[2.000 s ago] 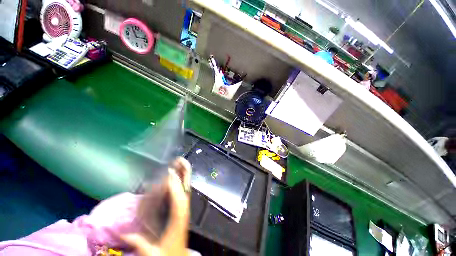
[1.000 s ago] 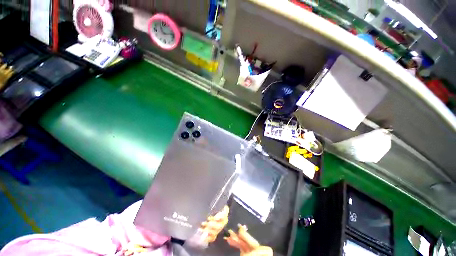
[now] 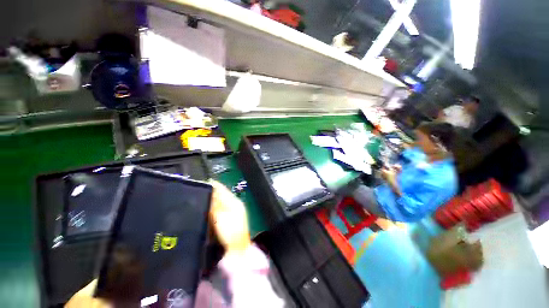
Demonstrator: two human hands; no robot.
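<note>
A tablet (image 3: 159, 231) with a dark glossy screen, a yellow logo and white marks near its lower edge is tilted in front of me. My right hand (image 3: 229, 213) grips its right edge. My left hand (image 3: 83, 296) is at its lower left corner, mostly cut off by the picture's bottom edge. The tablet is over a black tray (image 3: 49, 252). Another dark tablet (image 3: 89, 207) with a clear film and white marks lies in that tray, partly covered by the held one. The picture is blurred.
A black tray stack (image 3: 265, 186) with tablets stands to the right, with black trays (image 3: 316, 264) lower beside it. A fan (image 3: 117, 81), a keypad (image 3: 159, 123) and yellow finger cots (image 3: 195, 137) are behind. A person in blue (image 3: 421, 183) sits at right near red trays (image 3: 475, 207).
The view has swung to the right. The tablet earlier showed its grey camera side and now shows its dark screen. My right hand has moved onto its right edge.
</note>
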